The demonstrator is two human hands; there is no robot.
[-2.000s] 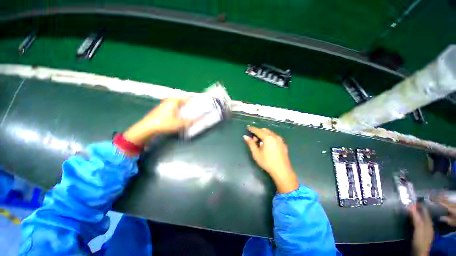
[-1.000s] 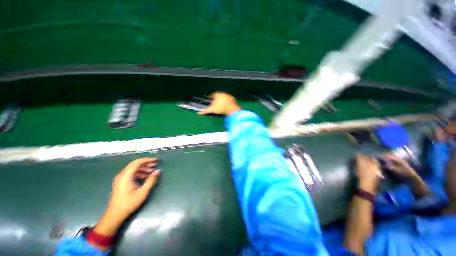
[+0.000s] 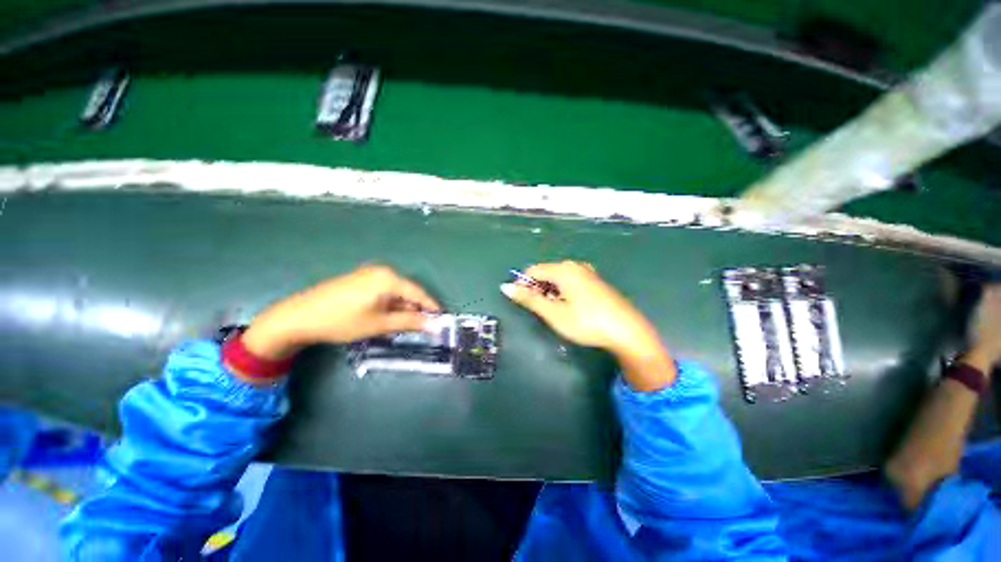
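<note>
A phone unit (image 3: pixel 476 349) lies flat on the dark green bench in front of me, its dark speckled board end to the right and its pale strips to the left. My left hand (image 3: pixel 349 310) is on its upper left edge with the fingertips touching it; they partly hide the unit. My right hand (image 3: pixel 580 307) is just right of the unit, not touching it. It holds a small dark, thin tool (image 3: pixel 536 284) between thumb and fingers.
Two waiting units (image 3: pixel 760 335) lie side by side on the bench at right. Single units (image 3: pixel 349 101) sit on the green belt beyond the whitish rail (image 3: pixel 461 193). A pale post (image 3: pixel 878 137) rises at right. Another person's arm (image 3: pixel 944 423) is at far right.
My right hand has come back from the belt to the bench. My left hand is now at a unit lying in front of me. The view has shifted.
</note>
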